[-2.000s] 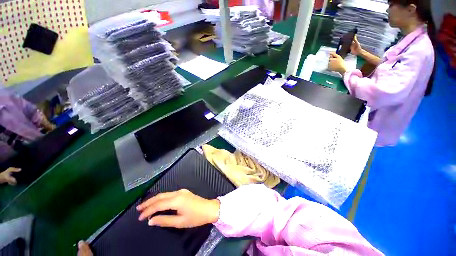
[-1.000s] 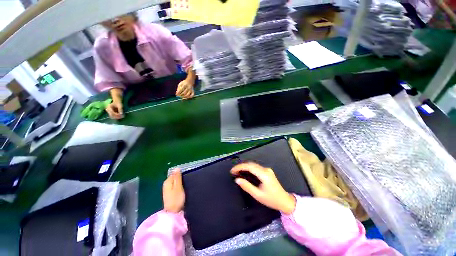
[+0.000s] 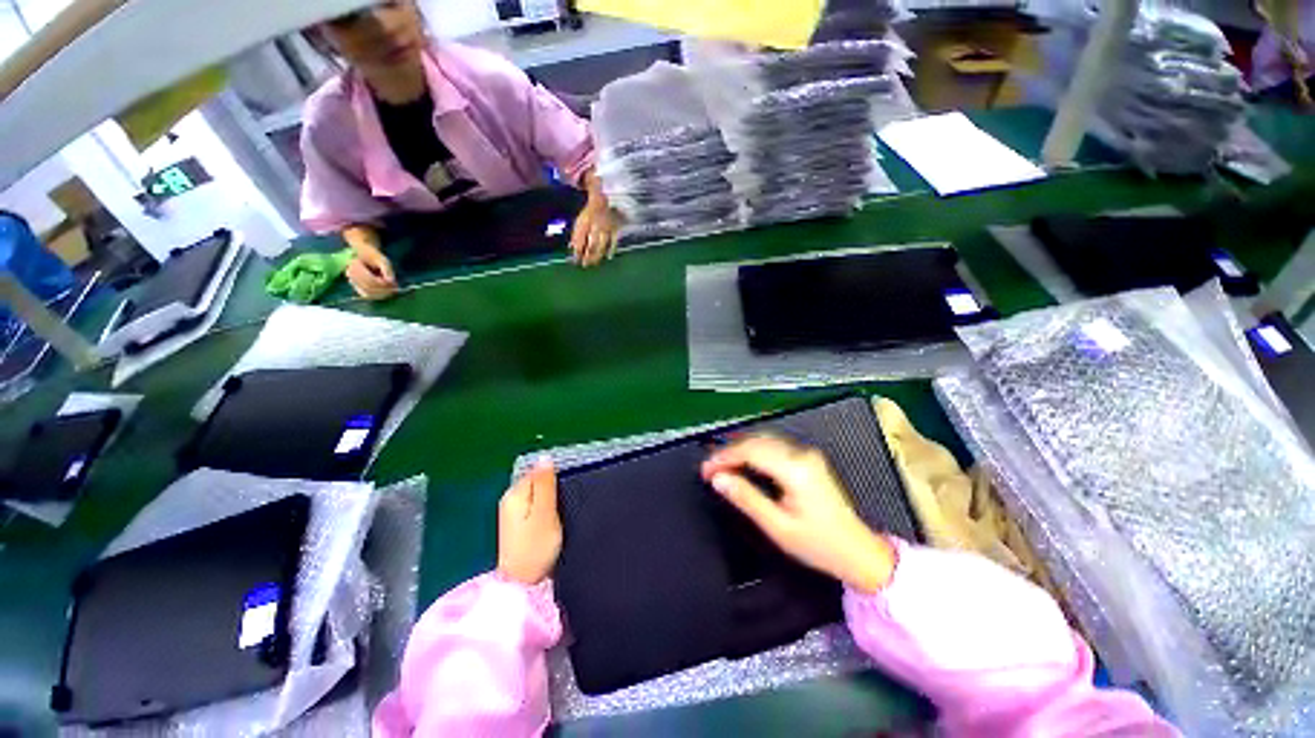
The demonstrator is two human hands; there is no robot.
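A black tablet-like unit (image 3: 649,577) lies in front of me on bubble wrap (image 3: 779,675), textured back up, with a narrow dark strip in its middle. My left hand (image 3: 529,522) holds its left edge, thumb at the rim. My right hand (image 3: 800,505) is over the upper middle of the unit, fingers bent and bunched near the strip's top end; whether they pinch anything is hidden by blur. A tan cloth (image 3: 959,498) lies crumpled against the unit's right side.
Bubble-wrap bags (image 3: 1154,433) lie at right. Other black units rest on pale sheets at left (image 3: 180,613), (image 3: 303,418) and behind (image 3: 851,299). Wrapped stacks (image 3: 808,137) and white paper (image 3: 959,152) stand or lie beyond. A person in pink (image 3: 462,130) sits opposite beside a green cloth (image 3: 307,274).
The view has swung left. My right hand has gone from flat on the ribbed back to bent fingers near the strip. My left hand now shows fully at the unit's left edge.
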